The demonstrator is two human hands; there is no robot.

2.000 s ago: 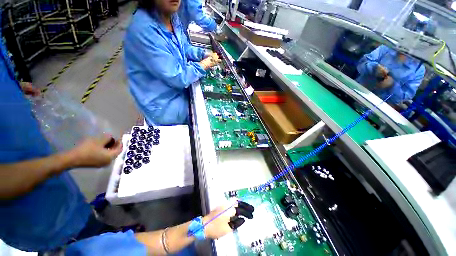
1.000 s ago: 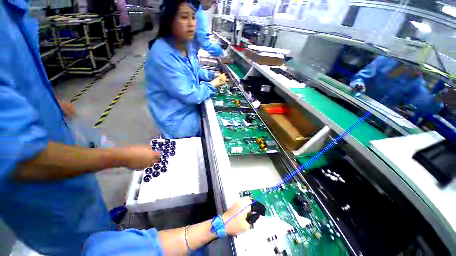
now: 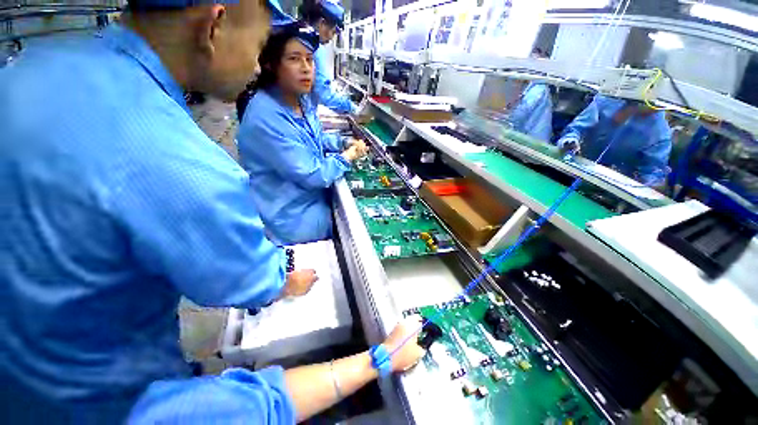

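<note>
A large green circuit board [image 3: 499,357] lies on the metal-railed conveyor in front of me. My left hand [image 3: 407,342] reaches in from the bottom with black finger cots on its fingertips. It rests at the board's near left edge; whether it holds a part is not clear. A light blue wrist strap [image 3: 381,359] is on the left wrist, and a blue coiled cord [image 3: 532,232] runs up to the right. My right hand is not in view.
A person in blue [image 3: 125,191] stands close at left, a hand over a white foam tray [image 3: 316,319]. Another person stands farther up the line by more boards [image 3: 399,226]. A cardboard box [image 3: 465,207], a black tray with white pieces [image 3: 598,332] and a shelf [image 3: 540,183] flank the conveyor.
The view has shifted. The person at left has leaned in, their arm now over the foam tray, covering most of the black cylinders. My left hand stays at the board's left edge.
</note>
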